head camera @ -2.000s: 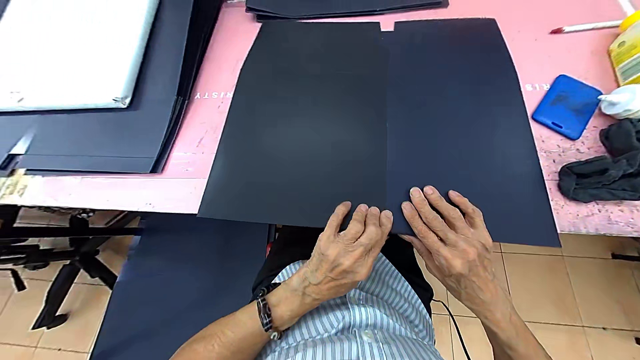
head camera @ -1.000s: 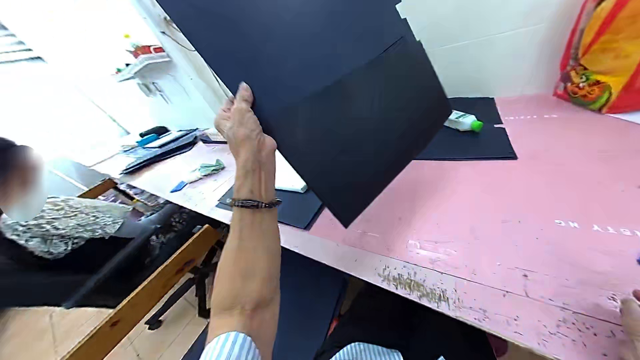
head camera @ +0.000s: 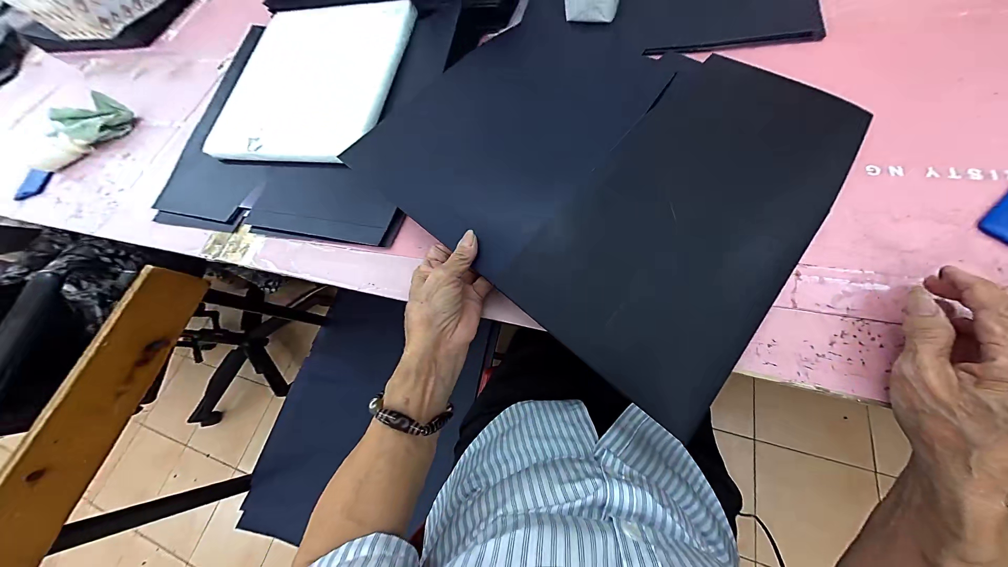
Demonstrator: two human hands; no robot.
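A large dark navy-black sheet [head camera: 630, 213], with a crease or seam across it and a notch at its far edge, lies tilted over the front of the pink table. My left hand [head camera: 447, 303] grips its near left edge, thumb on top and fingers beneath. At the right, my right hand [head camera: 953, 354] is over the table's front edge, fingers curled and apart from the sheet; nothing shows in it. A white wrapped slab [head camera: 315, 79] rests on a stack of dark sheets [head camera: 315, 201] left of the held sheet.
More dark sheets [head camera: 740, 24] lie at the back beside a grey block [head camera: 591, 9]. The pink table [head camera: 906, 236] bears writing. A blue object [head camera: 996, 219] is at the right edge, a green cloth [head camera: 93, 118] at far left. A wooden beam [head camera: 102, 378] stands at lower left; dark material [head camera: 339, 394] hangs below the table.
The sheet was raised in my left hand a second ago and is now lower, over the table's front. My right hand, on a sheet two seconds ago, is now away from it. The view has swung.
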